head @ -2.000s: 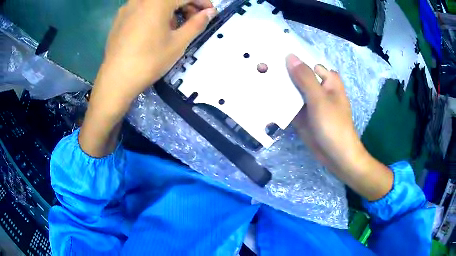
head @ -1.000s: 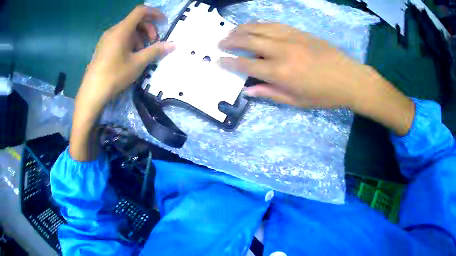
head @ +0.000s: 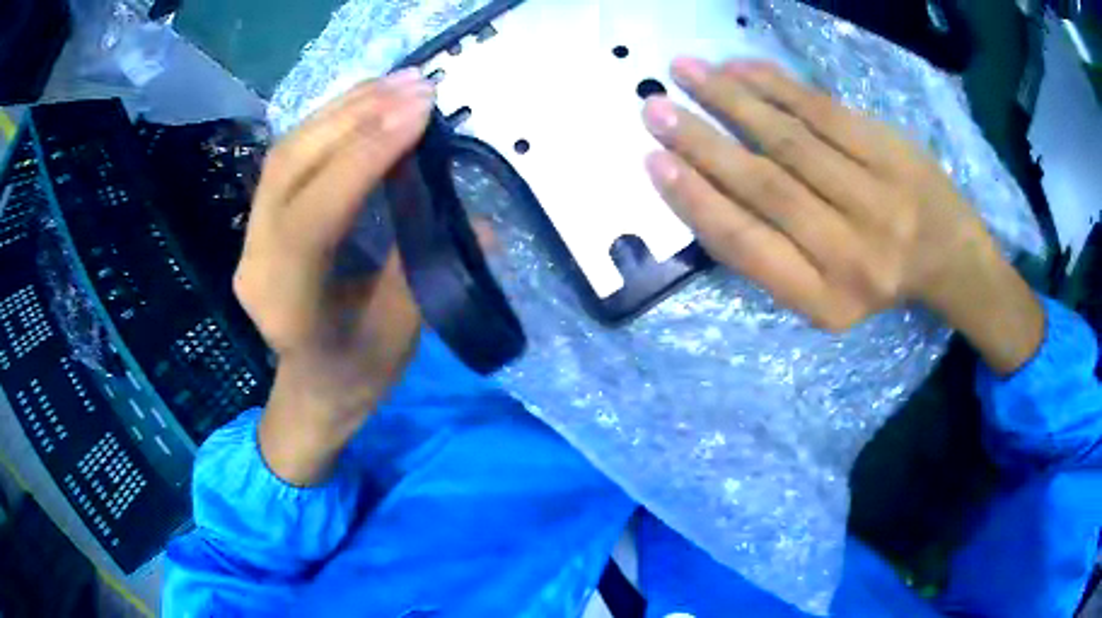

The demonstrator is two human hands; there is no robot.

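Note:
The black bracket housing (head: 610,307) lies tilted on bubble wrap (head: 725,410), its white metal plate (head: 568,157) facing up inside the black rim. The plate's far part is cut off by the top edge. A curved black arm (head: 453,260) extends from the housing's left corner toward me. My left hand (head: 344,229) holds the housing at that corner, fingertips on the rim beside the arm's base, with part of the hand behind the arm. My right hand (head: 822,181) lies spread with its fingertips on the plate's right side, near the centre hole.
Black perforated crates (head: 109,350) stand low at the left. Clear plastic (head: 157,73) lies at the upper left of the green table (head: 260,42). Pale notched plates (head: 1069,133) lie at the far right. A dark piece is at the top right.
The housing has turned and appears closer and further right than a second ago. My left hand has moved down to the corner by the arm. My right hand has stayed on the plate, fingers more spread.

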